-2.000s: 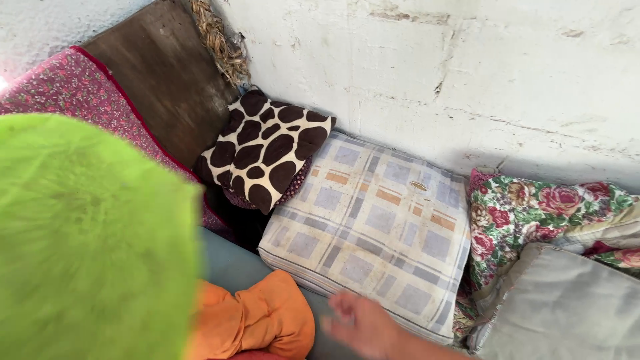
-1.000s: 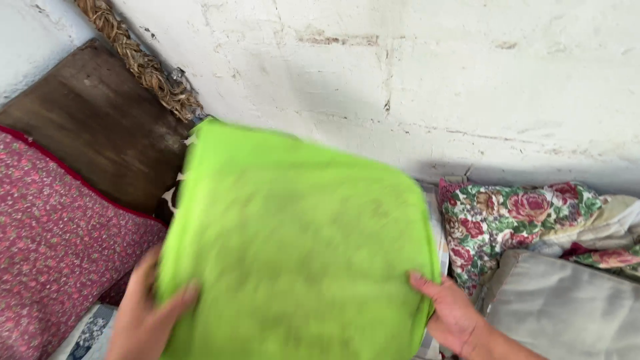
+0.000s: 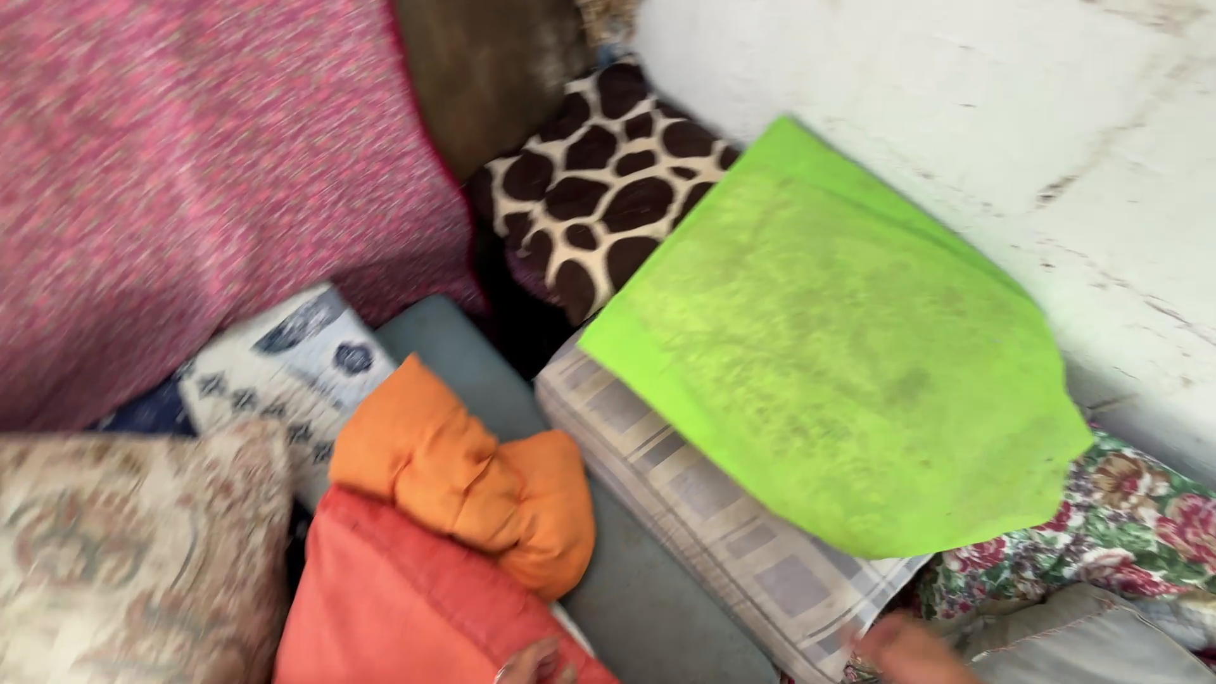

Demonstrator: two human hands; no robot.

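Note:
A stained lime-green cushion (image 3: 836, 351) lies on a plaid cushion (image 3: 788, 579), against the wall and partly over a giraffe-print cushion (image 3: 617, 180). At the bottom edge, my left hand (image 3: 537, 662) shows only in part and touches or is just over a red cushion (image 3: 399, 608); its grip cannot be made out. Blurred and cut off by the frame, my right hand (image 3: 902, 651) is near the lower end of the plaid cushion. An orange cushion (image 3: 465, 475) rests beside the red one, on a grey-blue pad (image 3: 636, 589).
Pink patterned fabric (image 3: 209, 171) hangs over a brown board (image 3: 484, 76) at the upper left. A beige patterned cushion (image 3: 142, 560) and a white-and-blue cloth (image 3: 294, 370) lie at left. A floral cushion (image 3: 1130, 503) and a grey cushion (image 3: 1083, 636) stand right, by the white wall (image 3: 969, 123).
Both hands have let go of the lime-green cushion, which now lies on the plaid one. The hands have moved down to the bottom of the view. The view has swung left.

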